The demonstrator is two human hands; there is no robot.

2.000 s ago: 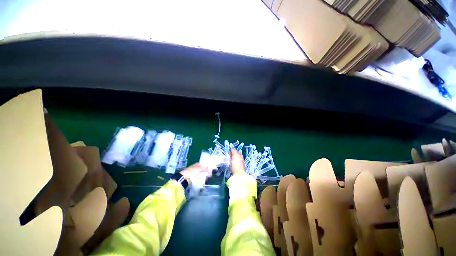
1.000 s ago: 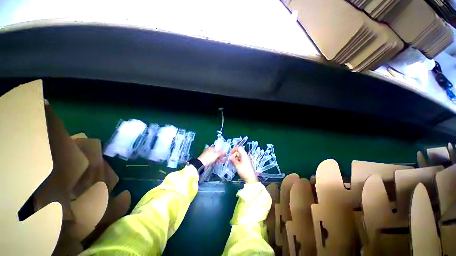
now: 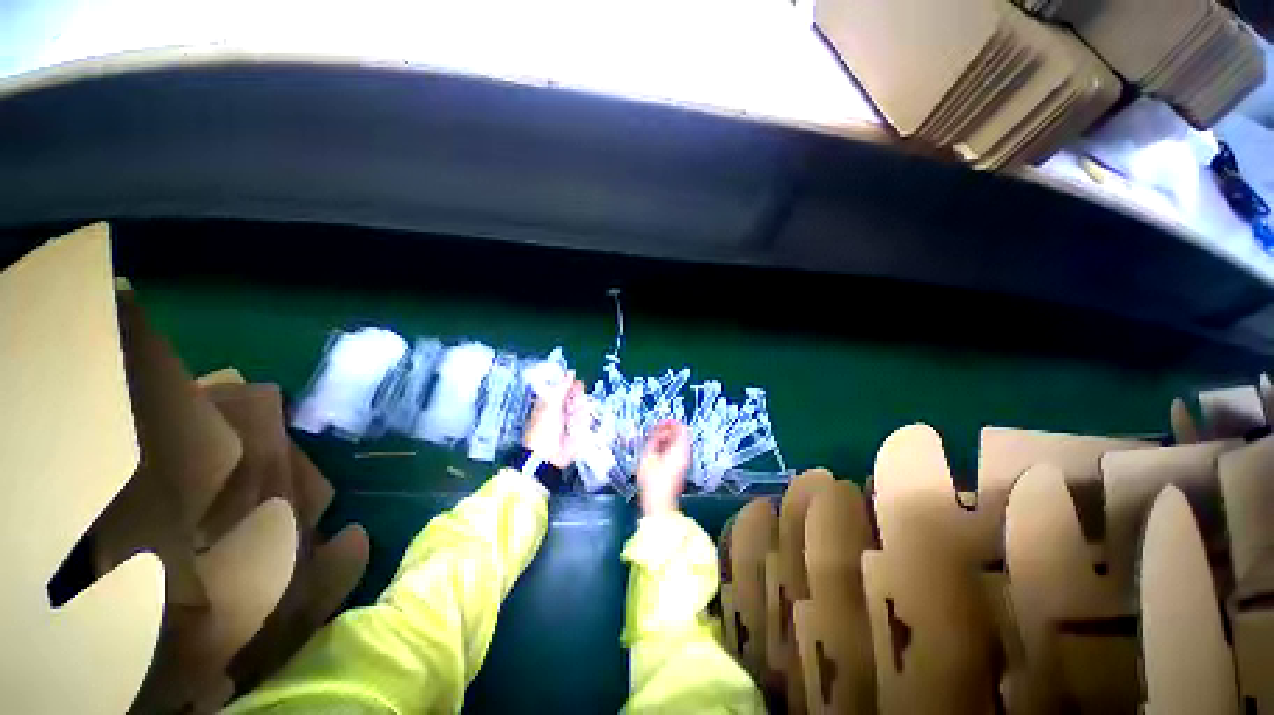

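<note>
Rows of white and translucent plastic handles lie on the dark green belt, left of centre. A loose, tangled pile of thin clear strips lies right of them. My left hand is at the right end of the rows, with pale translucent pieces against its fingers; the image is blurred there. My right hand is over the near side of the tangled pile, fingers curled; whether it holds a strip cannot be told. One thin strip lies beyond the pile.
Brown die-cut cartons with rounded tabs stand close at the right. More cartons stand at the left. A grey-black raised edge runs behind the belt. Brown cardboard stacks lie on the white surface at upper right.
My left hand has moved left, away from my right hand, to the end of the handle rows. My right hand stays over the tangled pile, turned a little more upright.
</note>
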